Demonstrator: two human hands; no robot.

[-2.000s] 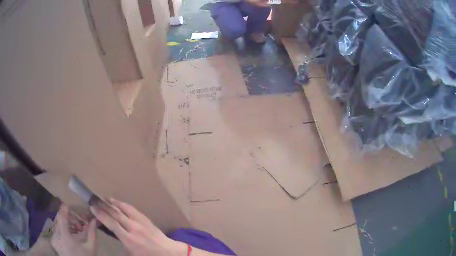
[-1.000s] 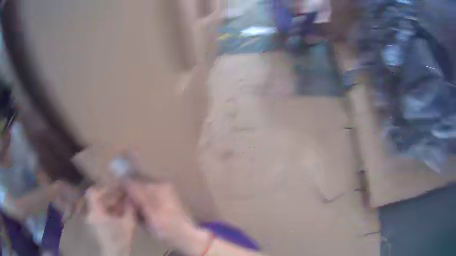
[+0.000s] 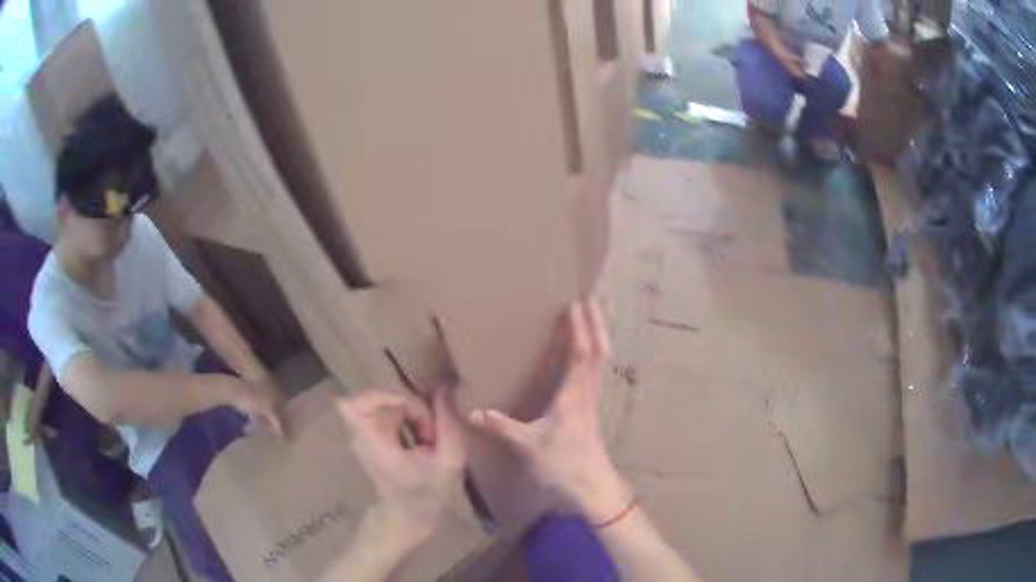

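Note:
A large brown outer carton [image 3: 454,136] stands upright in front of me, with dark slits near its lower edge. My left hand [image 3: 403,449] is at that edge, its thumb and fingers pinched at the carton's corner flap by the slits. Whether it holds a small piece is hidden. My right hand [image 3: 562,426] has its fingers spread, pressed against the carton's side, with the thumb towards the left hand. A brown flap panel with FURRION print [image 3: 307,529] lies below at the left.
A seated person in a white shirt [image 3: 119,318] is close at the left, one hand by the printed panel. Another person [image 3: 795,80] crouches at the back. Film-wrapped dark goods [image 3: 988,227] stand at the right. Flat cardboard sheets [image 3: 750,398] cover the floor. A white box [image 3: 68,546] is lower left.
The view has swung left. The grey-white piece seen earlier by my fingers no longer shows. My right hand has moved apart from my left and opened against the carton.

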